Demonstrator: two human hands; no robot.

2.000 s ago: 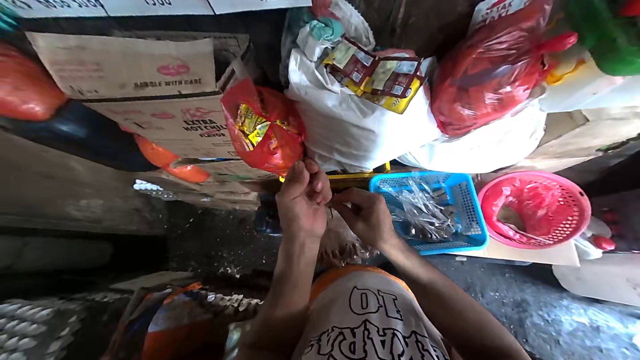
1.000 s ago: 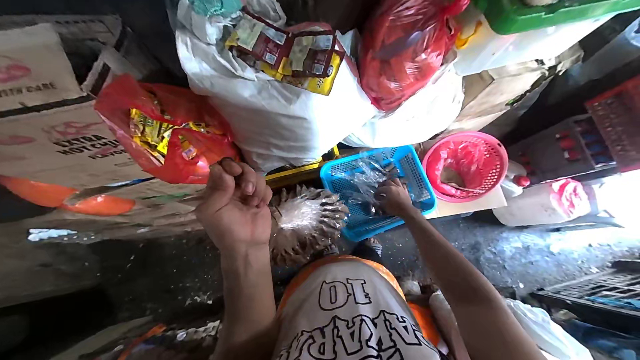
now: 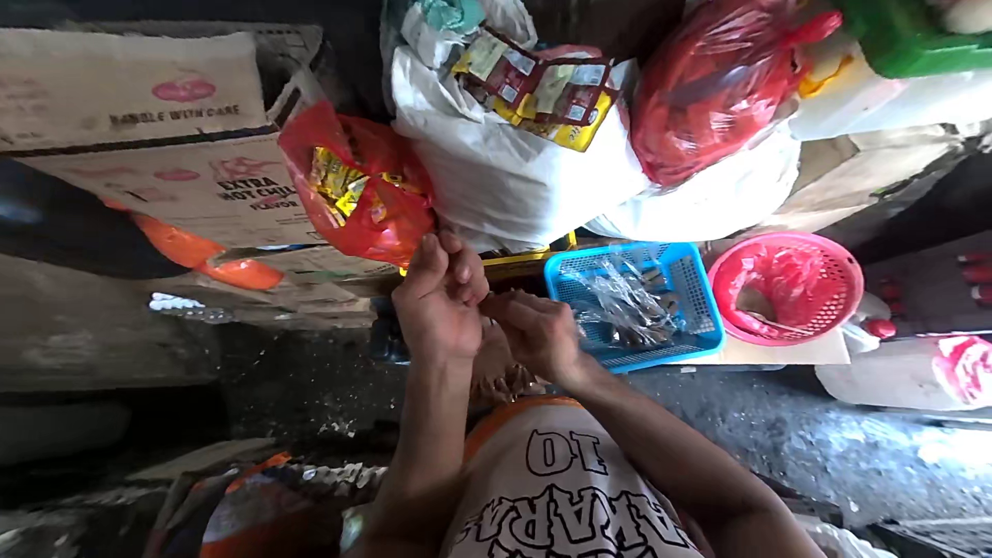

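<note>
My left hand (image 3: 443, 302) is raised palm up with curled fingers, just below a red plastic bag (image 3: 364, 186) of yellow sachets. My right hand (image 3: 539, 329) meets it at the fingertips; whatever lies between them is too small to tell. Beneath both hands hangs a brownish bundle with many pointed ends (image 3: 500, 372), partly covered by them; how it is held is hidden. Right of my right hand is a blue plastic basket (image 3: 709, 310) with clear plastic wrap (image 3: 624, 298) and small items in it. A pink perforated basket (image 3: 849, 291), lined with pink plastic, stands beside that.
White sacks (image 3: 511, 167) stand behind the baskets, with maroon and yellow sachet packs (image 3: 550, 85) on top. A filled red plastic bag (image 3: 697, 101) lies at the right. Printed cardboard boxes (image 3: 147, 178) stand at the left, with an orange object (image 3: 201, 252) in front. A green-lidded container is at upper right.
My right hand has moved left from the blue basket back to my left hand. The pointed bundle, plain to see a second ago, is now mostly behind my hands. The view has shifted.
</note>
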